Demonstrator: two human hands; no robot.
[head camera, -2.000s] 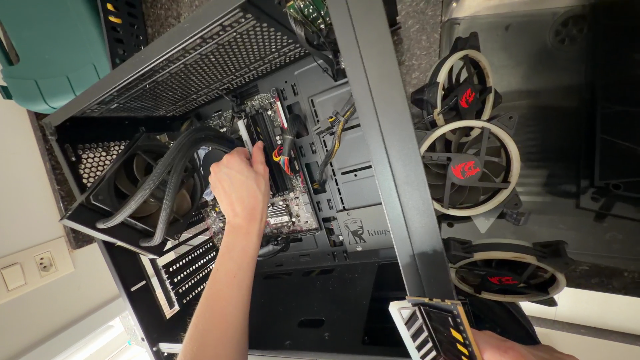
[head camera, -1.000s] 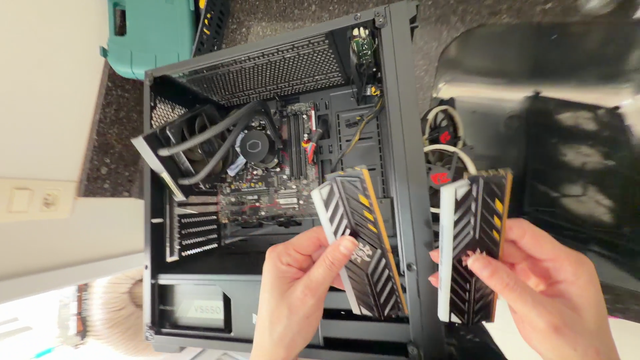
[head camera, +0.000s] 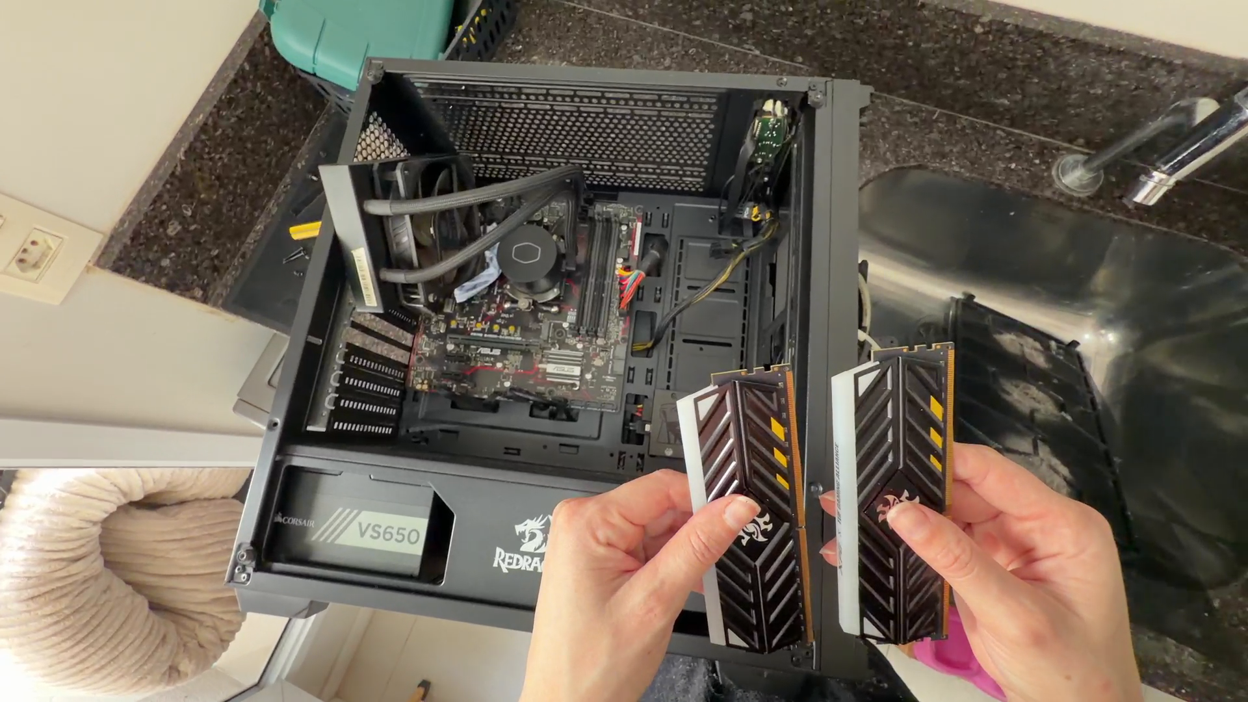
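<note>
My left hand (head camera: 634, 575) pinches a RAM module (head camera: 746, 439) with a black heat spreader, yellow marks and a white edge strip. A matching RAM module (head camera: 892, 429) is held between the thumb and fingers of my right hand (head camera: 1014, 575). The two modules stand side by side, apart, gold contacts toward the right. Behind them lies an open black computer case (head camera: 829, 292) with a motherboard (head camera: 487, 361) inside. Its memory slots (head camera: 602, 273) show beside a round cooler pump block (head camera: 527, 258). Two sleeved tubes run from the pump to a radiator (head camera: 351, 234) at the case's left.
A steel sink (head camera: 985, 234) with a dusty black panel (head camera: 1033, 390) in it is at the right, below a chrome faucet (head camera: 1194, 151). A teal plastic case (head camera: 361, 39) sits at upper left. A power supply (head camera: 356, 526) fills the lower left bay; loose colored wires (head camera: 632, 286) lie near the slots.
Two seconds ago my left hand was at the motherboard; one second ago each hand held a module over the case's edge. The view has shifted, and both modules are still held.
</note>
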